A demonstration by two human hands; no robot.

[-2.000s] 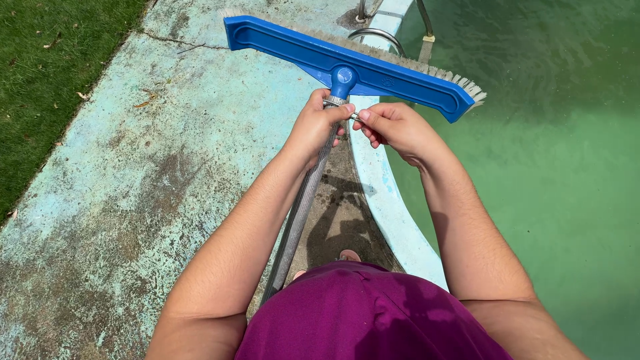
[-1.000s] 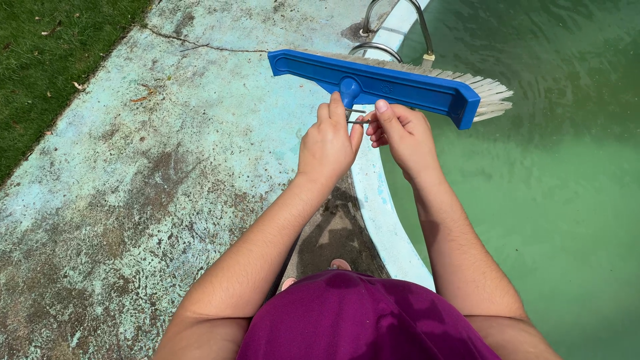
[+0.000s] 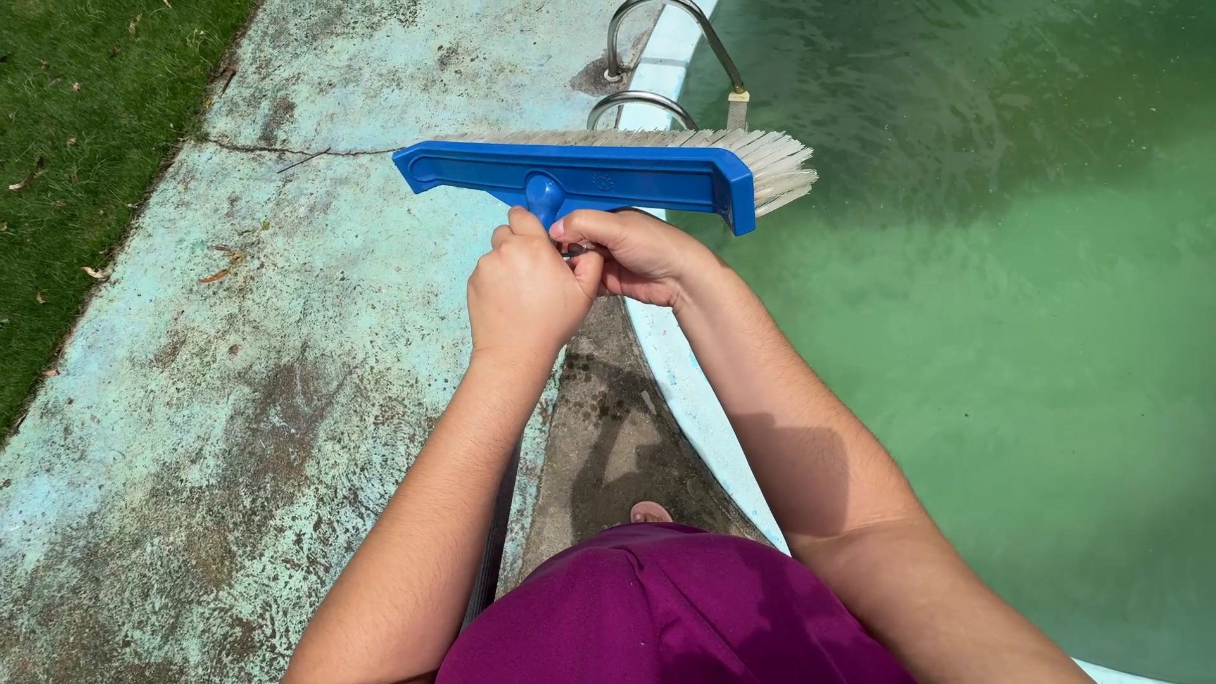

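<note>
A blue plastic pool brush head [image 3: 608, 176] with pale bristles is held out in front of me, its back facing up. My left hand [image 3: 527, 285] is closed around the neck where the brush joins the pole [image 3: 494, 541], most of which my left forearm hides. My right hand [image 3: 641, 256] meets it from the right, thumb and fingers pinching a small metal piece [image 3: 575, 251] at the neck. The fingers cover most of this joint, so how the metal piece sits cannot be told.
Green pool water [image 3: 997, 361] lies on the right behind the pale blue coping [image 3: 679, 380]. Metal ladder rails [image 3: 727, 57] stand beyond the brush. Worn, cracked painted concrete [image 3: 285, 313] spreads on the left, bordered by grass [image 3: 85, 142]. My sandalled foot [image 3: 651, 512] shows below.
The brush head has turned, its right end now showing more bristles than two seconds ago. My left hand now wraps over the neck, and my right hand has closed in against it.
</note>
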